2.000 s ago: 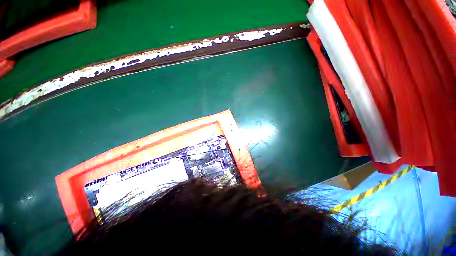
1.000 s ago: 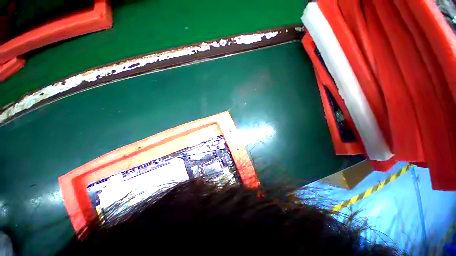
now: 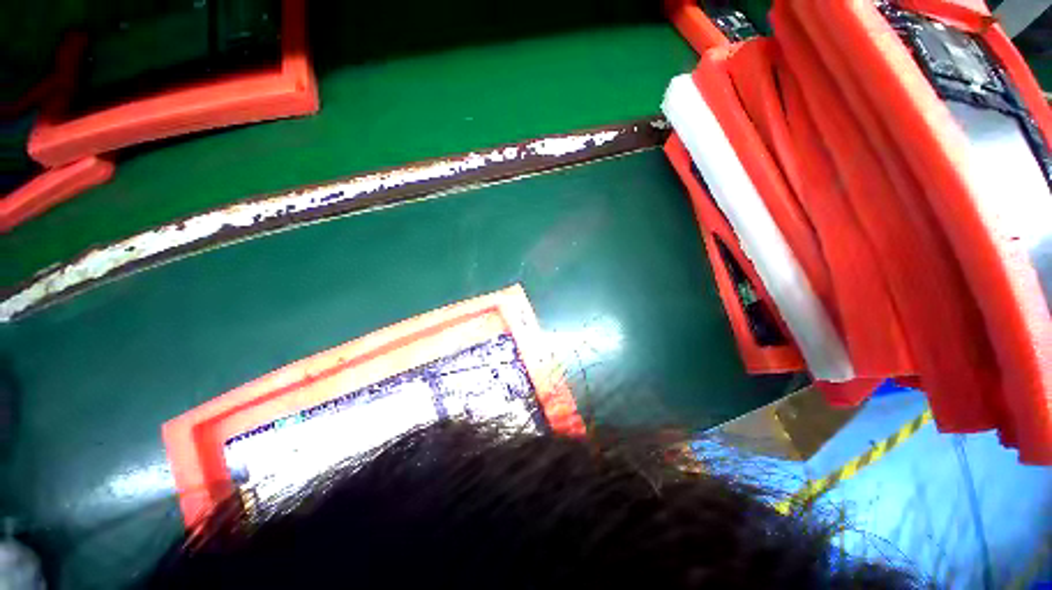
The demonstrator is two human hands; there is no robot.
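Observation:
An orange-red foam tray (image 3: 346, 361) lies on the dark-green bench in front of me. An opened unit lies inside it, with a large bright white battery (?) (image 3: 346, 438) and a greyish mainboard area (image 3: 496, 380) at its right end. Dark hair hides the near part of the tray and unit. Neither of my hands is in the picture.
A stack of red foam trays (image 3: 854, 231) with one white layer (image 3: 756, 236) stands at the right; its nearest tray holds a unit (image 3: 963, 58). A chipped metal rail (image 3: 346, 194) divides the bench from the green belt (image 3: 461, 98), which carries other red trays (image 3: 173, 121).
The view has shifted, so the belt trays, the stack's top unit and the rail show lower and more fully. The tray in front appears slightly lower and to the right.

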